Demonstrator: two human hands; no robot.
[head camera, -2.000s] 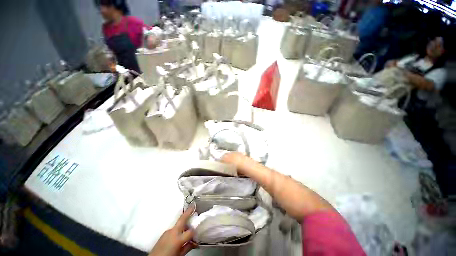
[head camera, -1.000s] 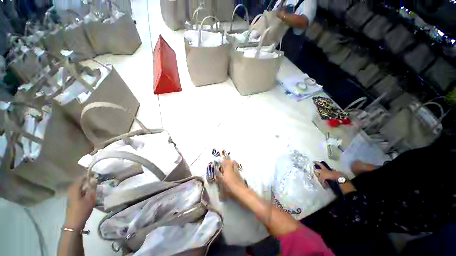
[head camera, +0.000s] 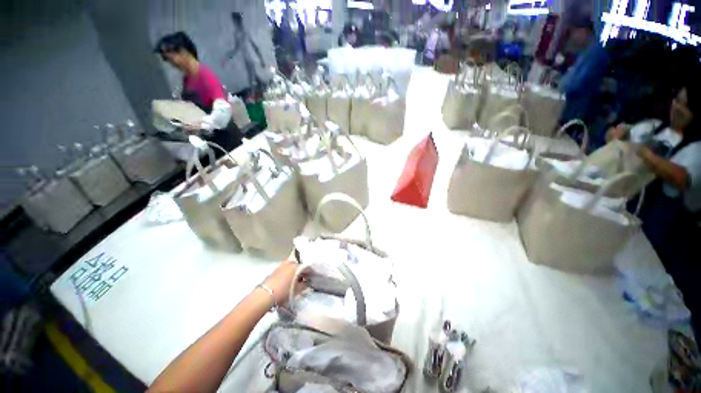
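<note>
A beige tote bag (head camera: 382, 326) stands upright in front of me, with white stuffing tissue in its mouth and two arched handles. My left hand (head camera: 286, 281) grips its left rim by the foot of the near handle; the fingertips are partly hidden. A second, open bag (head camera: 338, 357) lies nearest me, cut off by the bottom edge, its pale grey lining showing. A small pile of silver and dark metal fittings (head camera: 446, 357) lies right of the bags. My right hand is not in view.
Tissue-filled tote bags (head camera: 269, 219) stand left of centre, and more (head camera: 492, 184) stand at right. A red wedge-shaped object (head camera: 416, 175) stands mid-table. Crumpled clear plastic (head camera: 653, 295) lies at the right edge. People stand at far left and right.
The view has swung left and up. My right hand, at the metal fittings a second ago, has gone out of the picture. My left hand remains at the tissue-filled bag.
</note>
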